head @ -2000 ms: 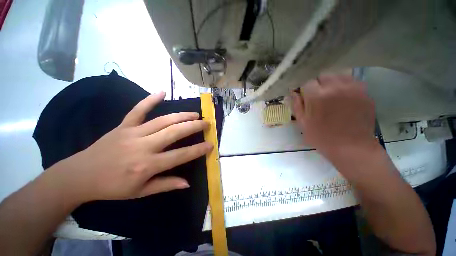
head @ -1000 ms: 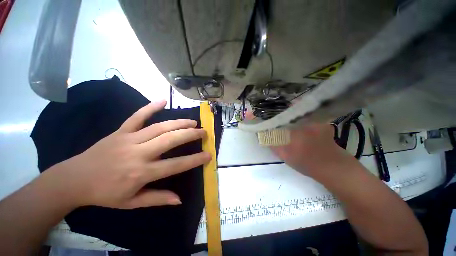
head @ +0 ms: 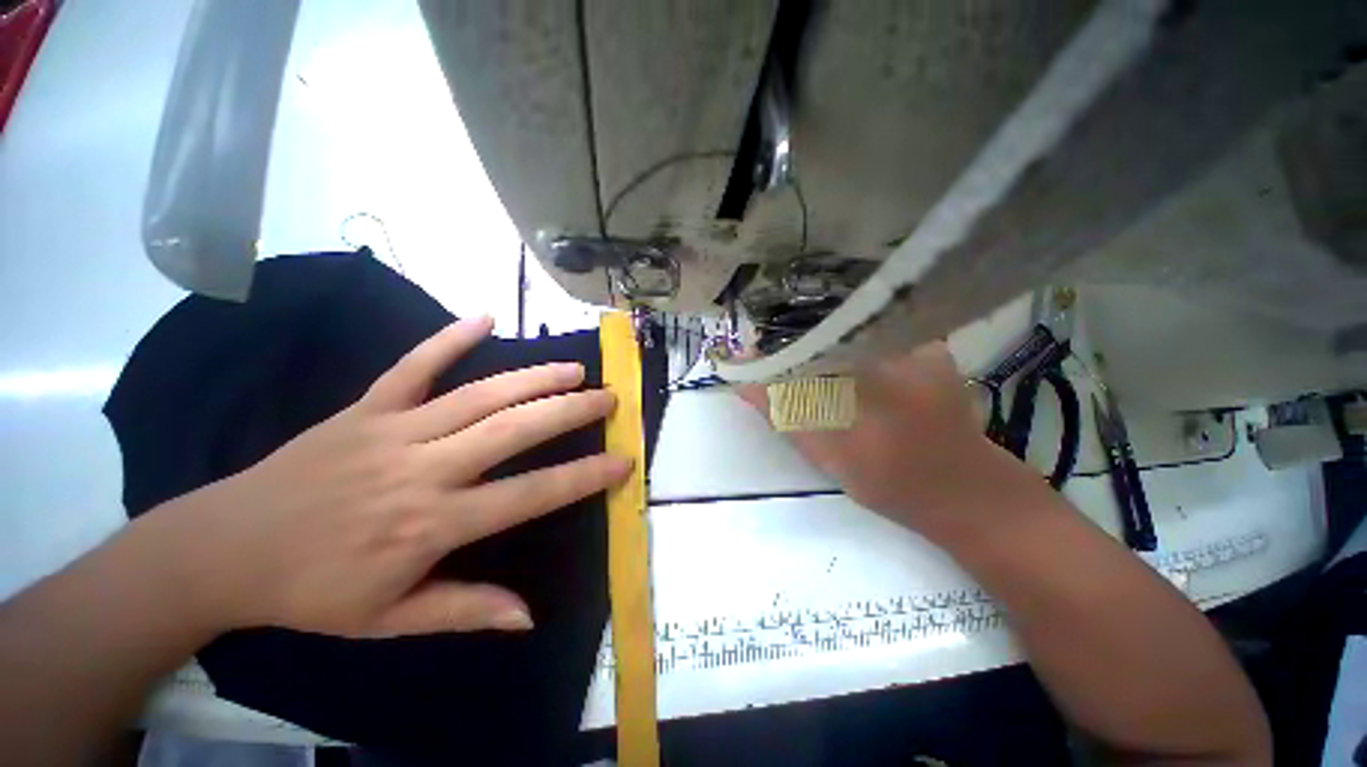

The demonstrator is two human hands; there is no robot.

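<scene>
A black cut panel (head: 285,375) lies flat on the white table, left of and below the needle area. A long yellow strip (head: 633,584) lies along its right edge, its top end at the presser foot (head: 645,322). My left hand (head: 405,502) is spread flat on the panel, fingertips on the strip's left side, gripping nothing. My right hand (head: 885,435) is right of the needle, behind the ridged cream block (head: 811,403). Its fingertips are partly hidden by the block and the machine head, so whether it holds anything cannot be told.
The cream machine head (head: 675,120) fills the upper middle. A grey-white lamp tube (head: 225,165) hangs at upper left. Black-handled scissors (head: 1061,412) and a slim black-handled tool (head: 1124,480) lie at the right. A printed scale (head: 810,629) runs along the table front. A red rim (head: 18,60) shows far left.
My right hand has moved left and lower, from beside the ridged block to behind it, uncovering the scissors and slim tool. My left hand stays on the panel. The camera view has shifted slightly.
</scene>
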